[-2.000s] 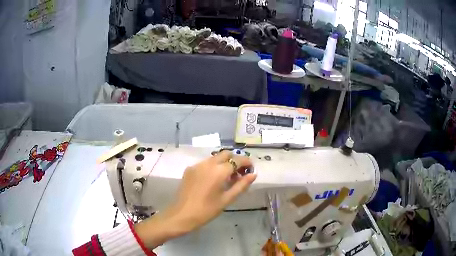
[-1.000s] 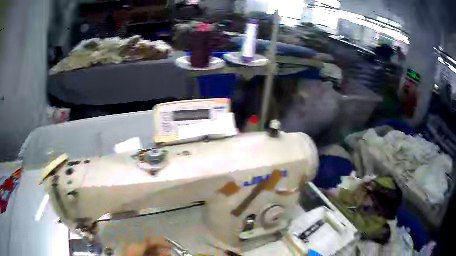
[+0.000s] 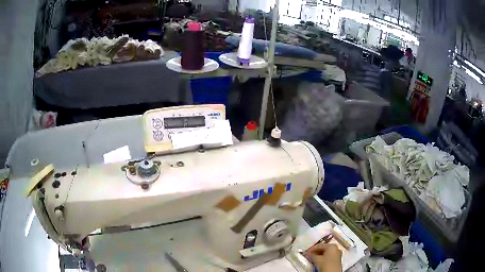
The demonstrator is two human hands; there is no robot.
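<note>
The cream sewing machine head [image 3: 175, 194] lies across the view, with blue brand letters and brown tape strips on it. My right hand [image 3: 326, 257] is at the lower right, cut off by the bottom edge. Its fingertips are together at a white tray [image 3: 314, 234] beside the machine, next to a small dark and reddish item; whether they grip anything is unclear. A dark pointed metal tool [image 3: 174, 262] shows under the arm, partly cut off. My left hand is not in view.
A control panel [image 3: 184, 127] stands behind the head. A maroon cone [image 3: 192, 49] and a white cone [image 3: 245, 42] stand on the thread stand. Olive cloth [image 3: 391, 218] and a bin of white pieces [image 3: 425, 172] lie at the right. Cloth covers a table behind.
The view has swung right. The hand that was over the head's top has left it. A hand now shows at the tray on the right. The orange-handled scissors no longer show.
</note>
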